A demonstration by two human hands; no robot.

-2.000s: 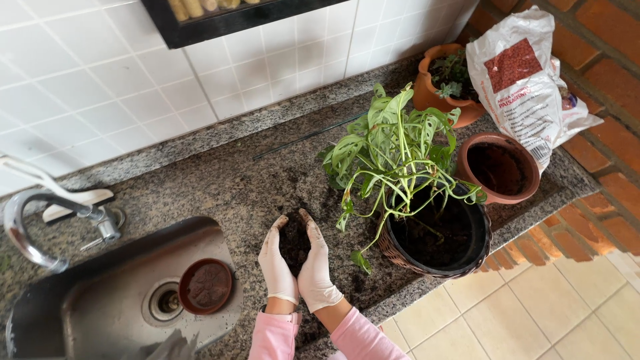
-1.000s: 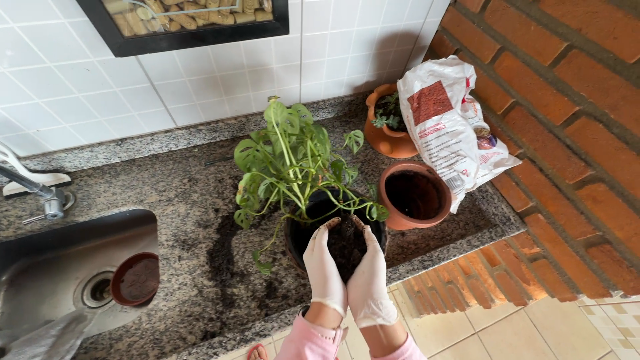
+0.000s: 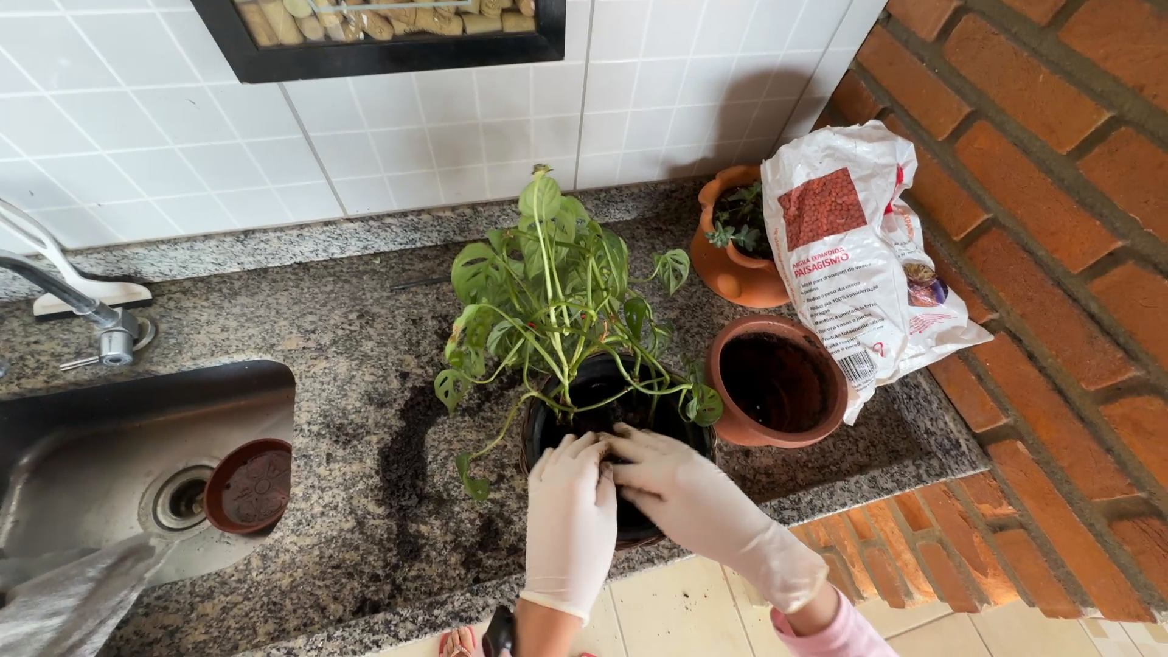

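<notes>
In white gloves, my left hand [image 3: 573, 520] and my right hand [image 3: 698, 502] reach together into a black plant pot [image 3: 534, 424], palms down and fingertips touching or nearly so. The soil under them is mostly hidden, and whether any soil is between the fingers cannot be told. A leafy plant with split leaves [image 3: 547, 301] rises from the pot just beyond the fingers and leans left over the granite counter. Loose dark soil [image 3: 406, 461] lies on the counter left of the pot. A terracotta-coloured pot [image 3: 776, 381] with a dark inside stands close on the right.
A steel sink [image 3: 82, 484] at the left holds a brown plant saucer [image 3: 248, 485] beside its drain. Behind it are a faucet [image 3: 114, 338] and a white squeegee [image 3: 100, 290]. An orange clay pot with a small plant [image 3: 744, 274] and a white plastic bag [image 3: 849, 265] stand near the brick wall.
My cupped hands were over the counter with dark soil between them, left of the black pot. They moved right to the pot, and now they are palms down inside it. The view has shifted.
</notes>
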